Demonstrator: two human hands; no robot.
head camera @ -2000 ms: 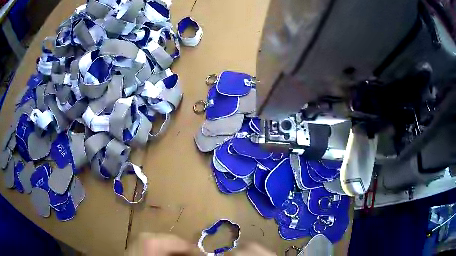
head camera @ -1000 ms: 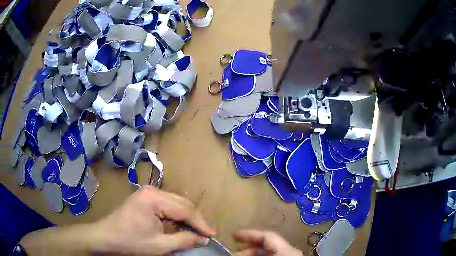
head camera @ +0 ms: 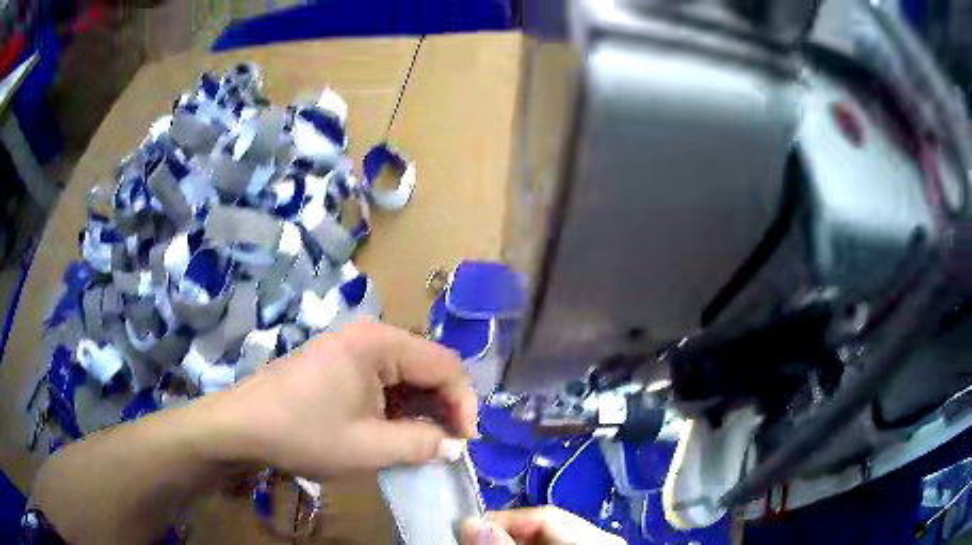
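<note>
My left hand pinches the upper edge of a grey-white fabric piece between thumb and finger, low in the middle of the view. The piece has a pale edge; its lower end is cut off by the frame. My right hand, partly cut off by the bottom edge, touches the piece's lower right side with its fingertips. Whether the piece is a loop or flat I cannot tell. The presser foot area of the machine is to the upper right of my hands, blurred.
A heap of looped fabric pieces lies at left, with one separate loop beside it. Blue flat pieces lie under and beside the machine head. A pale machine arm juts over the pile.
The view has tilted up, so the heap and machine sit lower. My left hand has lifted the fabric piece nearer the machine, and my right hand has come to its edge.
</note>
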